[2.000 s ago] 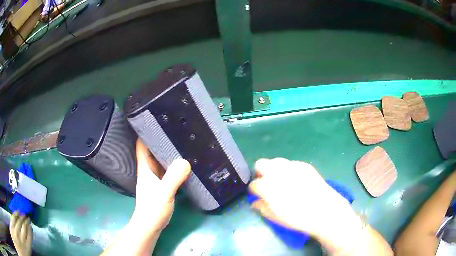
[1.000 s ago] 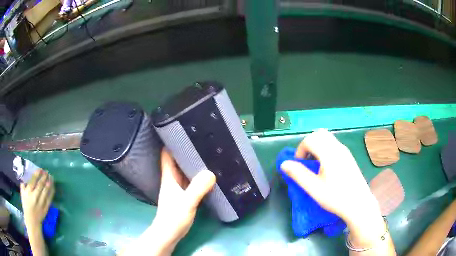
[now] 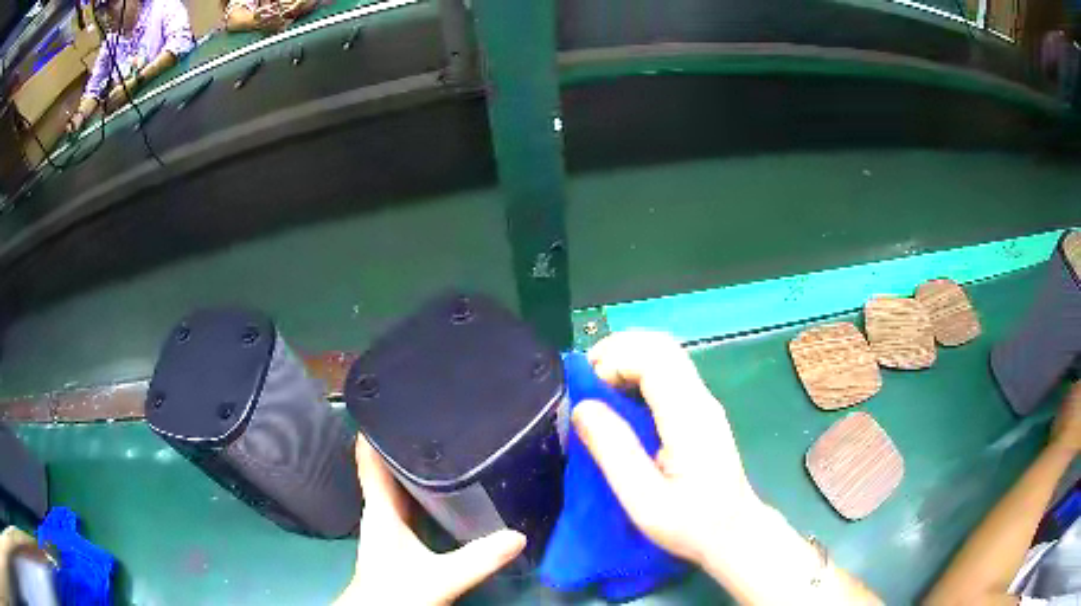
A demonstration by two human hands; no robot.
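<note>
A speaker (image 3: 456,397) stands nearly upright in front of me, black end up with dots near its corners. My left hand (image 3: 415,550) grips its lower left side, the thumb across the front. My right hand (image 3: 664,444) holds a bright blue cloth (image 3: 611,503) against the speaker's right side at the upper edge. The cloth hangs down beside the speaker and hides part of that side. A second speaker (image 3: 255,420) stands to the left, tilted in view, black end up, not held.
Four loose wood-grain plates (image 3: 837,365) lie on the green bench (image 3: 735,403) at right. Another speaker (image 3: 1043,331) stands at the right edge beside a person's arm (image 3: 1008,509). A green upright (image 3: 528,178) rises behind my speaker. Another blue cloth (image 3: 74,562) lies lower left.
The held speaker has gone from leaning, with its black strip showing, to nearly upright with its black end towards me. My right hand has brought the cloth from the right onto the speaker's side.
</note>
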